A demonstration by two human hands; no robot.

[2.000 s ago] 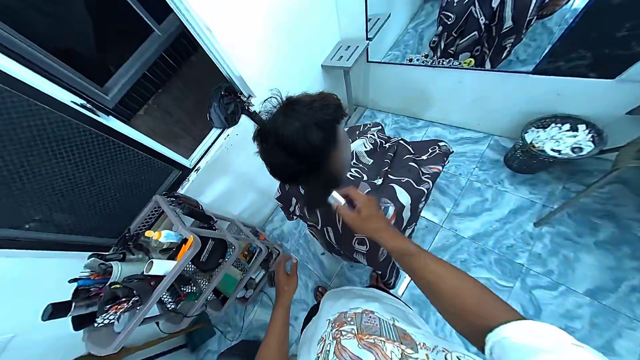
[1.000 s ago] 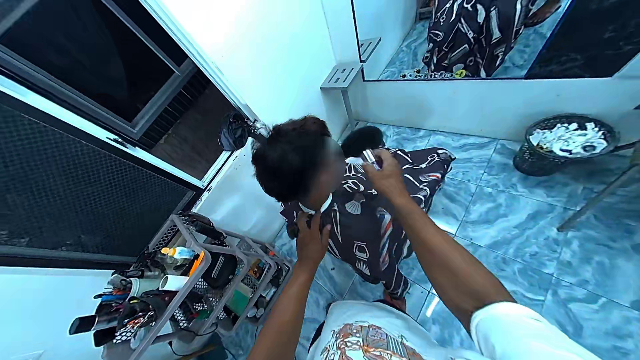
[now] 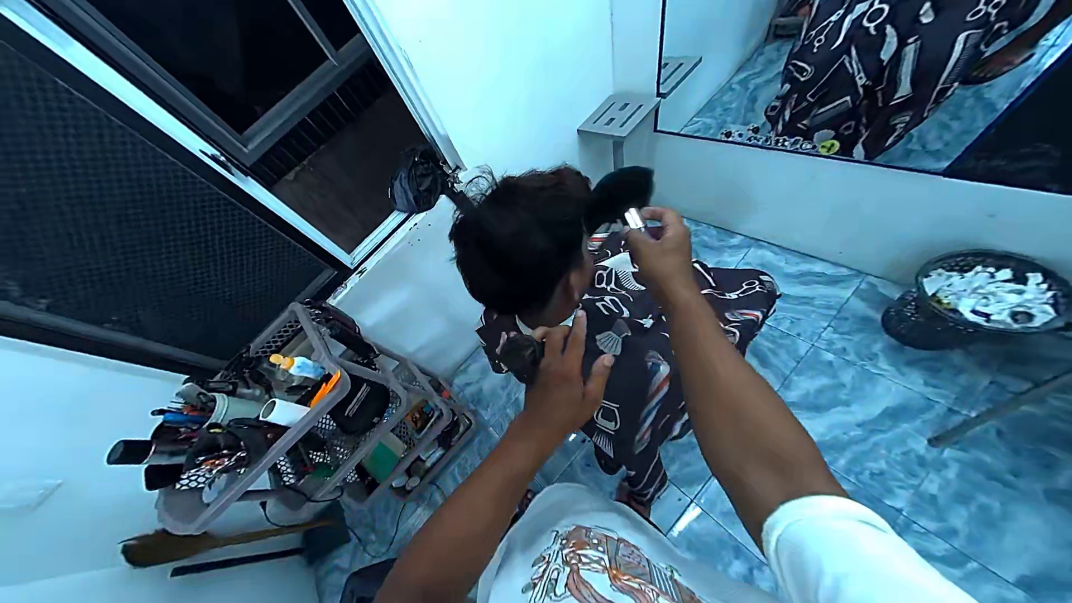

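A seated person with dark hair (image 3: 523, 239) wears a dark barber's cape (image 3: 628, 360) printed with scissors and combs. My right hand (image 3: 662, 251) grips a soft neck duster brush by its silvery handle (image 3: 634, 219). Its black bristles (image 3: 621, 191) fan out in front of the person's face. Below the back of the head, my left hand (image 3: 565, 377) rests on the cape at the neck and shoulder, fingers spread. A dark rounded thing (image 3: 521, 356) lies against that hand; whether I hold it cannot be told.
To the left stands a tiered plastic cart (image 3: 327, 410) crowded with bottles and barber's tools. A broom (image 3: 209, 540) lies beneath it. A mirror (image 3: 837, 84) hangs on the wall ahead, near a small grey shelf (image 3: 620, 115). At right is a black basket (image 3: 997, 293) of white scraps.
My right hand and the brush have moved up to in front of the person's face. Since two seconds ago, my left hand has come from beside the cart to the person's shoulder.
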